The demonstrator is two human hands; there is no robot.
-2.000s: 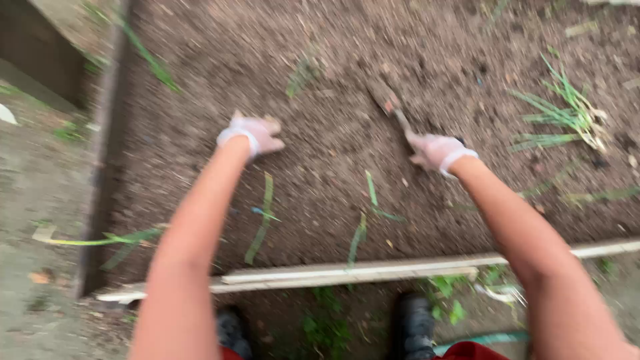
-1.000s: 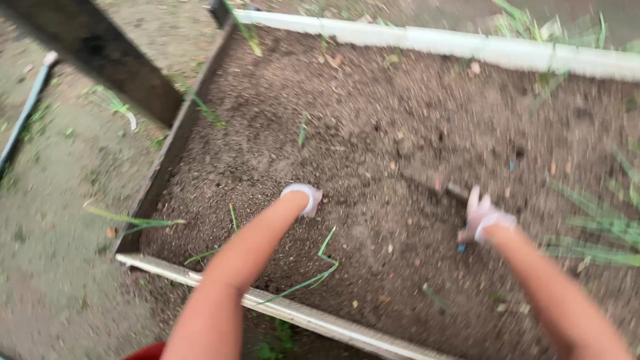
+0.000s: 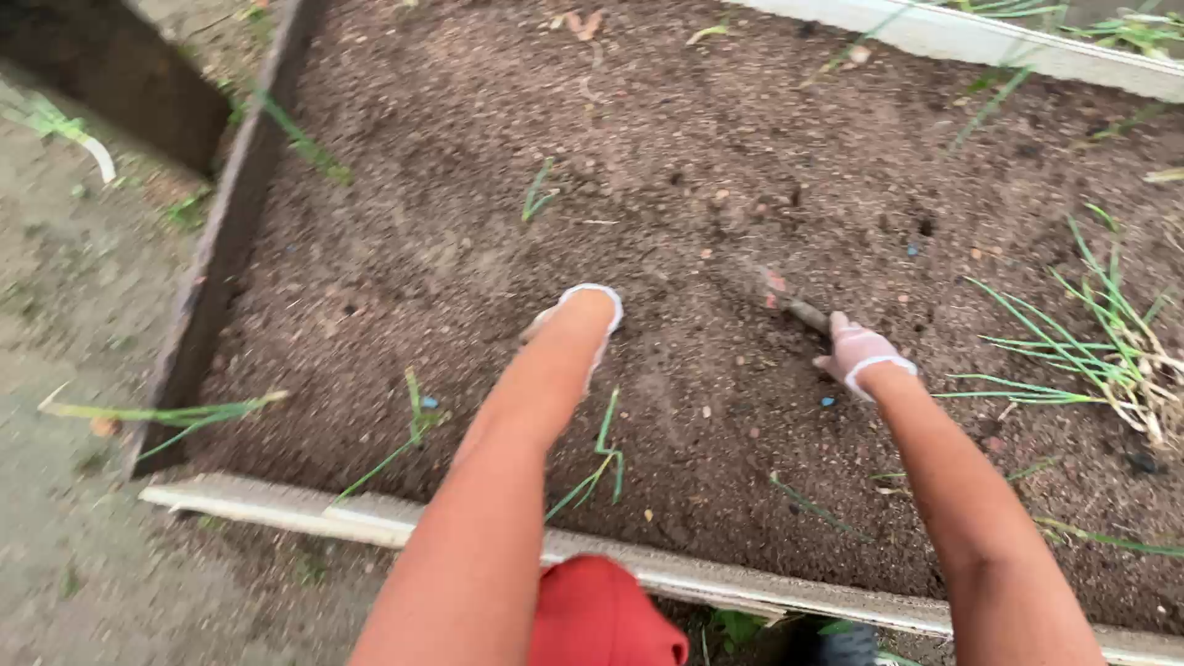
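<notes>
My left hand (image 3: 578,319), in a thin pale glove, is down at the soil (image 3: 684,231) of a raised garden bed; its fingers are hidden behind the wrist and forearm. Right of it, my right hand (image 3: 856,350), gloved too, grips the handle of a hand trowel (image 3: 803,313), whose blade is low against the soil and hard to make out. A small green shoot (image 3: 536,192) stands beyond my left hand. Another onion-like plant (image 3: 606,453) with bent leaves is nearer the front edge. At the right lies a bunch of green onion seedlings (image 3: 1124,365) with pale roots.
Dark boards (image 3: 217,231) edge the bed on the left, a pale board (image 3: 740,587) in front, and a white one (image 3: 980,46) at the back. A dark post (image 3: 120,83) rises outside the left corner. More seedlings (image 3: 203,413) are spread along the edges.
My left hand, whose fingers showed two seconds ago, is now turned so that its forearm hides them. The trowel stays in my right hand. The view has shifted.
</notes>
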